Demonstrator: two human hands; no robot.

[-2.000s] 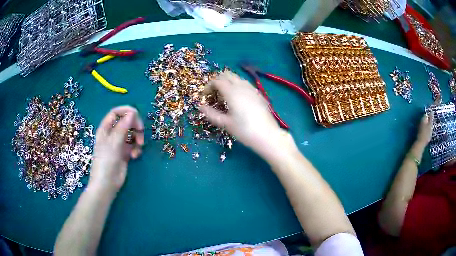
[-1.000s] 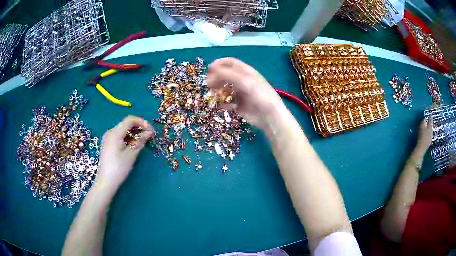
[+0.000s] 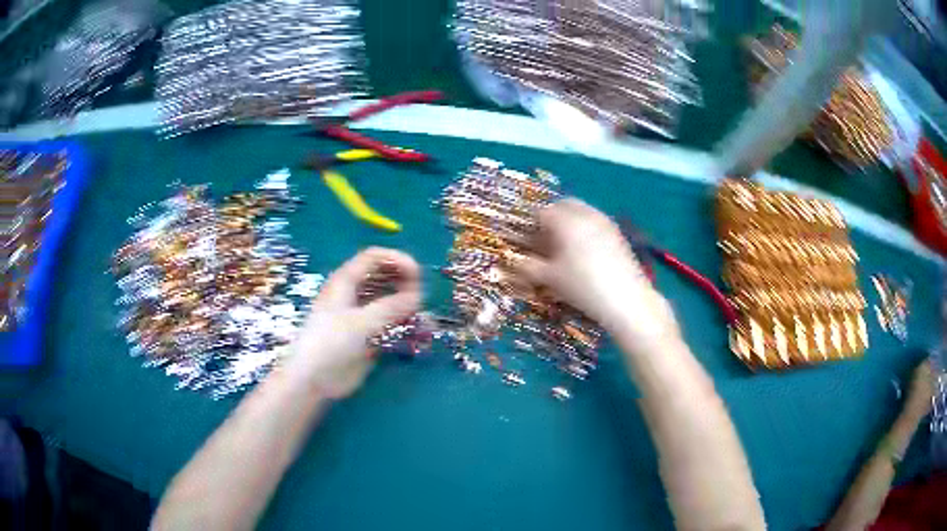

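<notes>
The near heap of small plated parts [image 3: 483, 249], mixed gold and silver, lies in front of me, blurred. My right hand [image 3: 582, 254] is over its right side with fingers down among the parts; its fingertips are blurred and I cannot tell if they grip any. My left hand [image 3: 369, 311] is at the heap's left edge, fingers curled around some small dark parts. The left heap of cut parts [image 3: 213, 280] lies left of my left hand. Red-handled nippers [image 3: 691, 280] lie right of my right hand, partly hidden by it.
A stack of gold frames [image 3: 794, 275] is on the right. Yellow-handled pliers [image 3: 358, 199] and red-handled pliers [image 3: 379, 143] lie beyond the heaps. A blue tray [image 3: 57, 249] is far left. Silver frames [image 3: 260, 62] and a frame pile [image 3: 592, 52] are at the back. Another person's arm [image 3: 893, 446] is right.
The view has turned left, bringing the blue tray in. My right hand has lowered from above the heap's upper right into its right side. My left hand stays curled near the heap's left edge.
</notes>
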